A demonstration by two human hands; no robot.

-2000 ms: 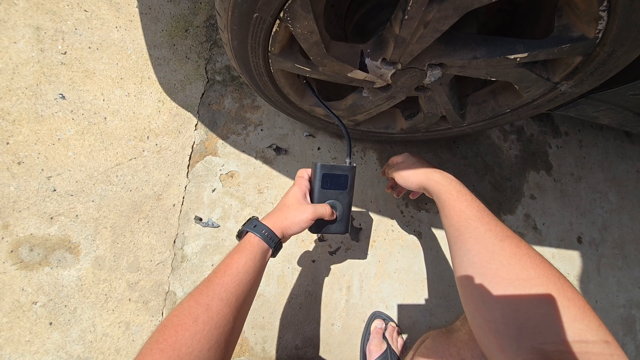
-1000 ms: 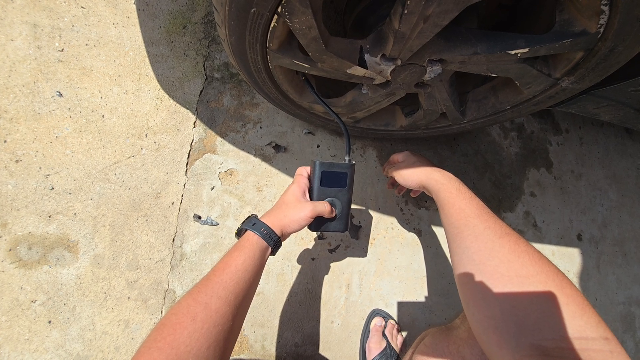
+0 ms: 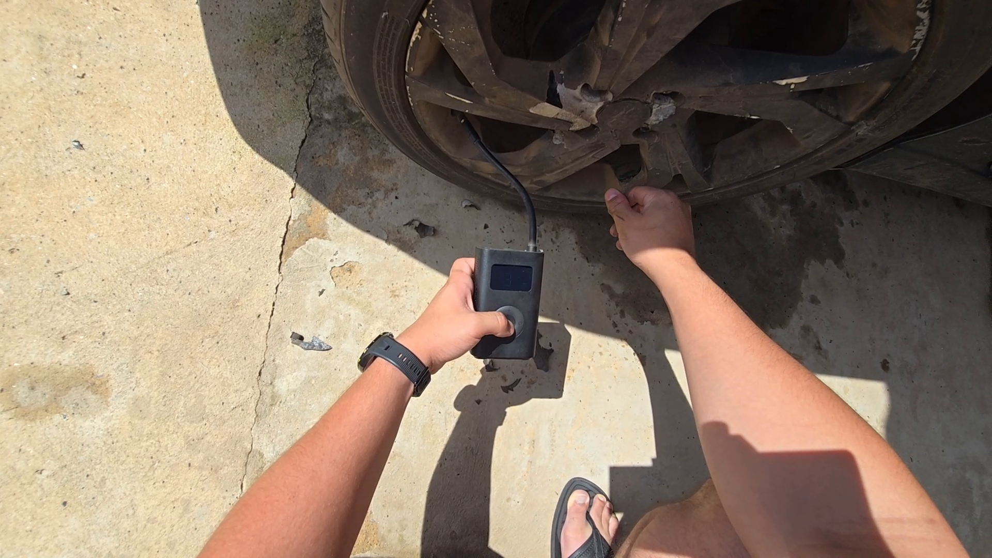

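My left hand (image 3: 457,318), with a black watch (image 3: 395,362) on its wrist, grips a black portable tyre inflator (image 3: 508,306) with the thumb on its round button pad. The inflator's small display looks dark. From its top a black air hose (image 3: 508,174) curves up to the rim of a car wheel (image 3: 620,116); the connection there is in shadow. My right hand (image 3: 651,225) is by the lower edge of the wheel, fingers curled toward it. Whether the fingertips hold or touch anything cannot be told.
The tyre (image 3: 372,85) stands on cracked concrete ground (image 3: 155,256), partly in shade. Small dark flakes (image 3: 311,342) lie scattered on it. A foot in a black flip-flop (image 3: 581,519) is at the bottom. A dark car body panel (image 3: 930,159) extends at the right.
My right hand has moved up, from just right of the inflator to the lower edge of the wheel. The digits lit on the display two seconds ago are no longer clear.
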